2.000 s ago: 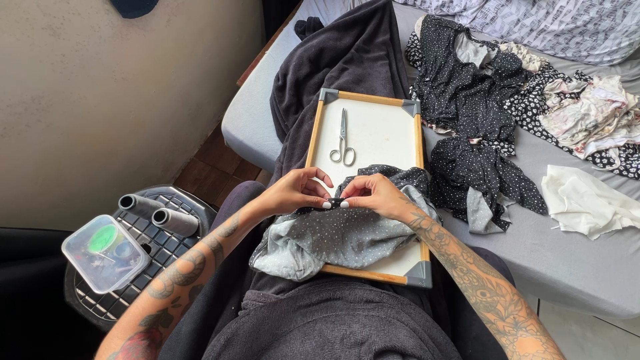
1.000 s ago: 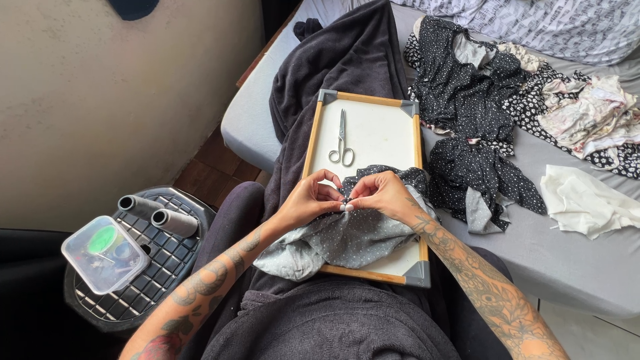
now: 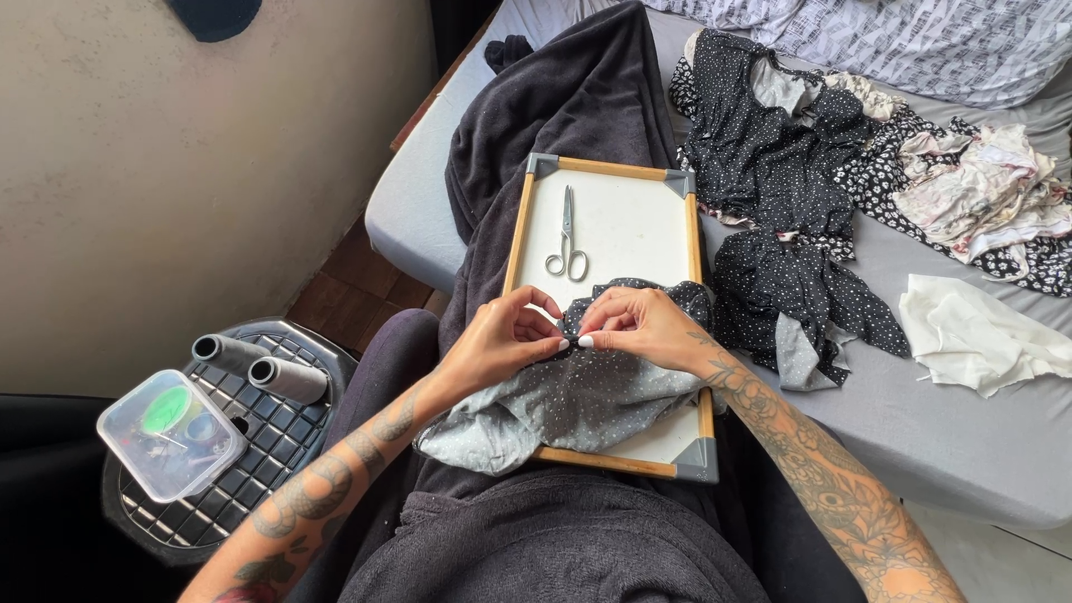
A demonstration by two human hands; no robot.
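Note:
A black fabric with small white dots (image 3: 578, 402), its paler grey reverse side outward, lies bunched over the lower half of a wood-framed white board (image 3: 620, 226) on my lap. My left hand (image 3: 511, 335) pinches its dark edge between thumb and fingers. Close beside it, thumbs nearly touching, my right hand (image 3: 641, 327) pinches the same edge. Whether a needle or pin is between the fingertips cannot be made out. Metal scissors (image 3: 568, 239) lie on the board above the fabric, blades pointing away from me.
On a black stool (image 3: 276, 452) at the left stand two thread cones (image 3: 289, 379) and a clear plastic box (image 3: 172, 440). Dotted black garment pieces (image 3: 770, 151) and a white cloth (image 3: 980, 335) lie on the bed (image 3: 904, 427) at the right. A dark blanket (image 3: 553, 100) runs beneath the board.
Both hands stay at the fabric's dark edge, with small shifts of the fingers. The scissors and the board have not moved.

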